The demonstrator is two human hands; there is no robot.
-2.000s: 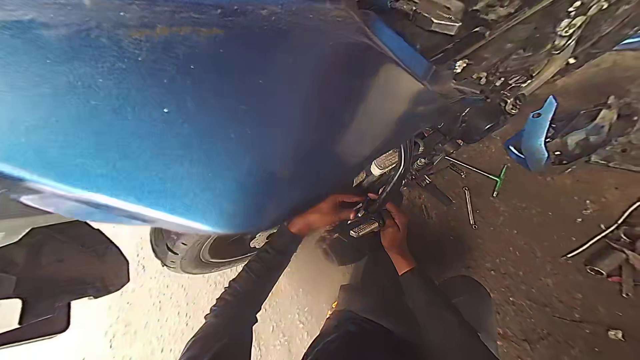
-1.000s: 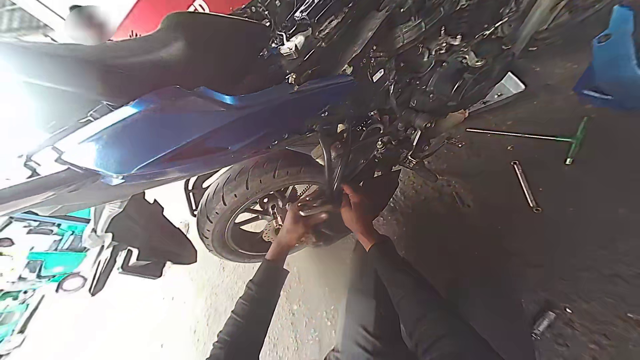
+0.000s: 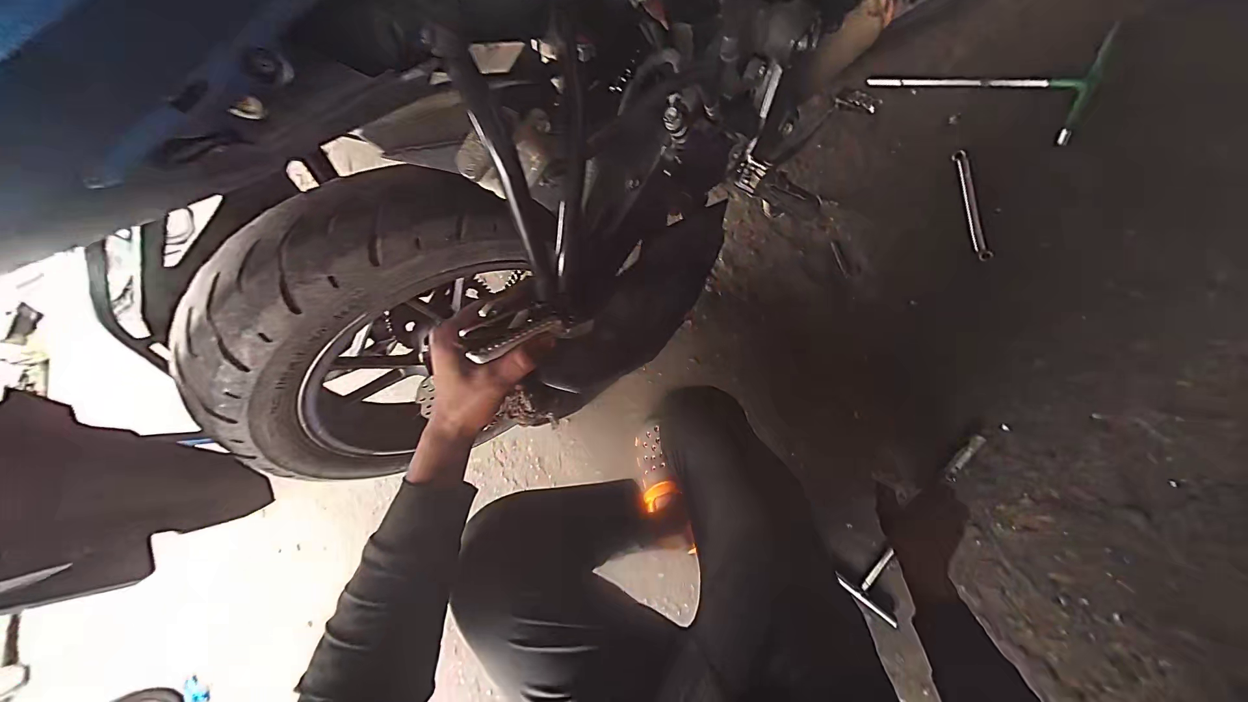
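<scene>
My left hand (image 3: 478, 375) is curled around a metal footrest (image 3: 512, 336) beside the rear wheel of a motorcycle. The wheel's black tyre (image 3: 239, 312) stands just left of that hand, with the spoked rim behind the fingers. Down at the lower right, in shadow, my right hand (image 3: 921, 531) is closed around the shaft of a metal T-handle wrench (image 3: 963, 458), whose crossbar shows near the wrist. Two dark frame tubes (image 3: 507, 166) run down to the footrest. The finger positions of my right hand are dim.
A T-handle wrench with a green handle (image 3: 1082, 86) and a metal spanner (image 3: 970, 205) lie on the ground at the upper right. A dark plastic part (image 3: 107, 507) juts in at the left. My bent knees are below the wheel, near an orange-trimmed shoe (image 3: 661, 495).
My right hand has left the area by the footrest and moved to the lower right, where it now holds a T-handle wrench. My left hand remains beside the wheel. The view has shifted closer to the wheel.
</scene>
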